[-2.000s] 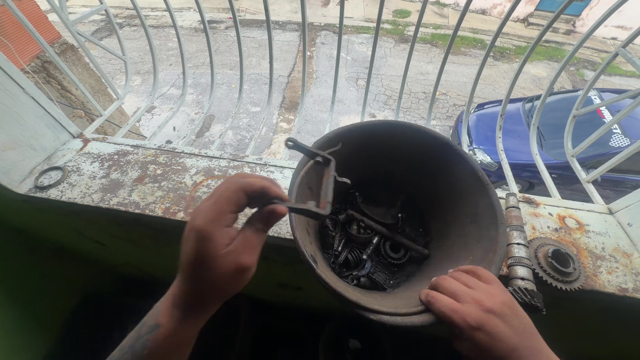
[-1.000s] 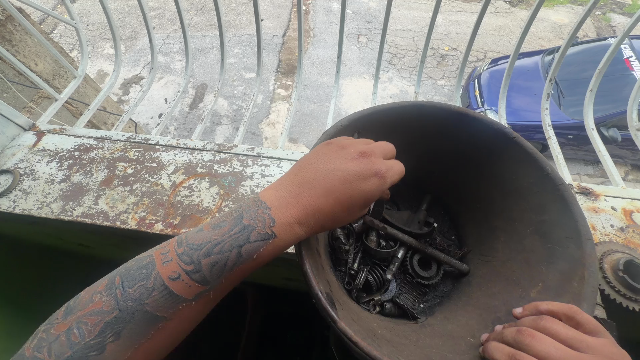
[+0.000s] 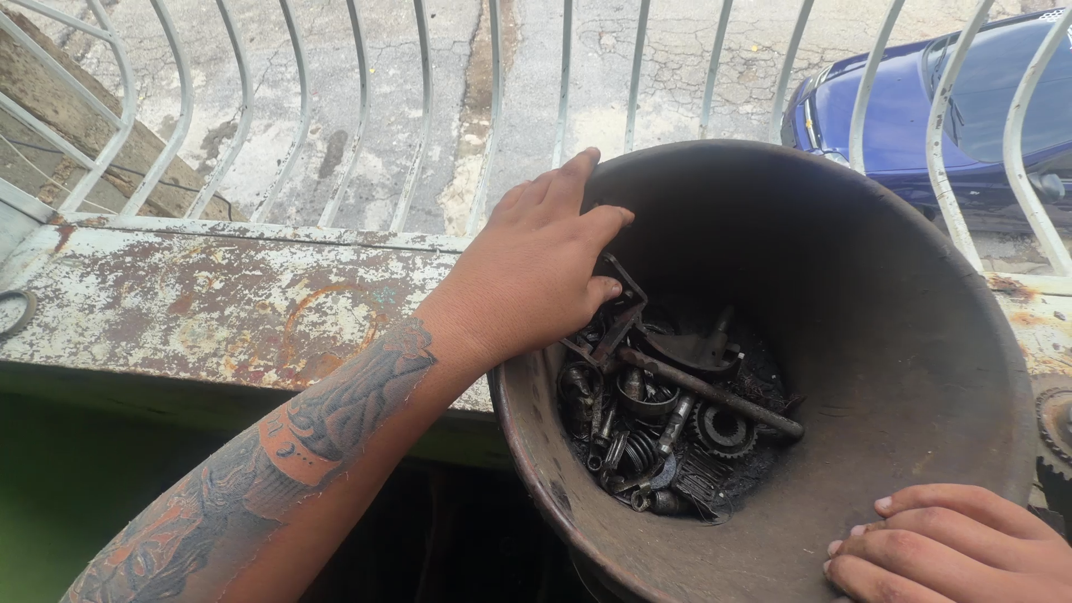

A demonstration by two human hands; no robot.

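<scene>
A dark, deep bucket (image 3: 888,368) is tilted so that its inside faces me. Greasy metal parts lie at its bottom, among them a toothed gear (image 3: 724,429), a coil spring (image 3: 641,452) and a metal rod (image 3: 712,392). My left hand (image 3: 544,260) is over the bucket's left rim with its fingers spread. Just below its thumb, an angled metal bracket (image 3: 624,314) rests on the other parts; no grip on it shows. My right hand (image 3: 946,544) lies over the near right rim, fingertips inside, holding the bucket.
A ledge with peeling paint and rust (image 3: 209,301) runs behind the bucket, with a metal ring (image 3: 15,311) at its left end. A toothed gear wheel (image 3: 1057,419) lies at the right. White curved bars (image 3: 564,84) stand beyond the ledge; a blue car (image 3: 888,109) is outside.
My left hand has carried the bracket from above the bucket's left rim down into it, and its fingers have spread. My right hand stays at the rim. The view has moved closer.
</scene>
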